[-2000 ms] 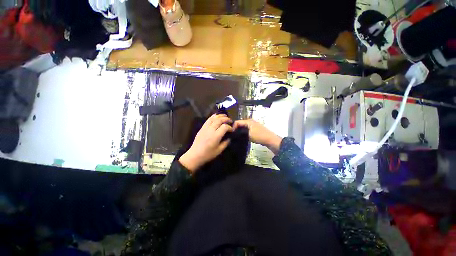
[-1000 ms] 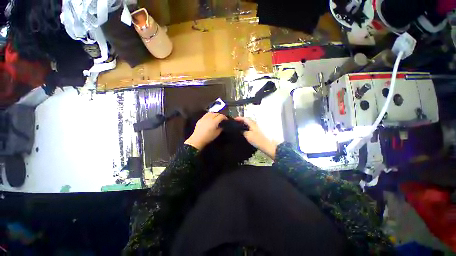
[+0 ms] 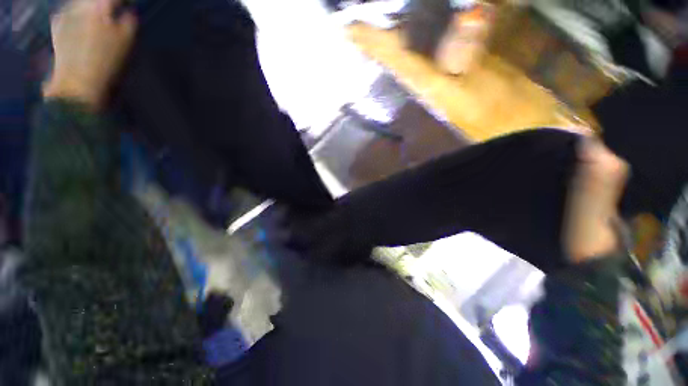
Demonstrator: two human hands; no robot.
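Note:
A large black garment (image 3: 453,192) is stretched in the air between my hands, with two long limbs that meet low in the middle, over my lap. My left hand (image 3: 90,49) is at the upper left, closed on the end of one limb, blurred and close to the picture's edge. My right hand (image 3: 596,200) is at the right, closed on the end of the other limb. The view is tilted and blurred by motion. Fingertips are hard to make out.
The white table (image 3: 290,56) lies behind the garment, with a brown patch (image 3: 400,139) and a tan carton (image 3: 483,102). A blurred pinkish container (image 3: 462,45) stands on the carton. Red-trimmed machine parts (image 3: 647,324) show at the lower right. Grey and blue items lie below on the left.
My hands have moved from close together over the table to far apart, spreading the black garment between them. The view has turned and tilted strongly.

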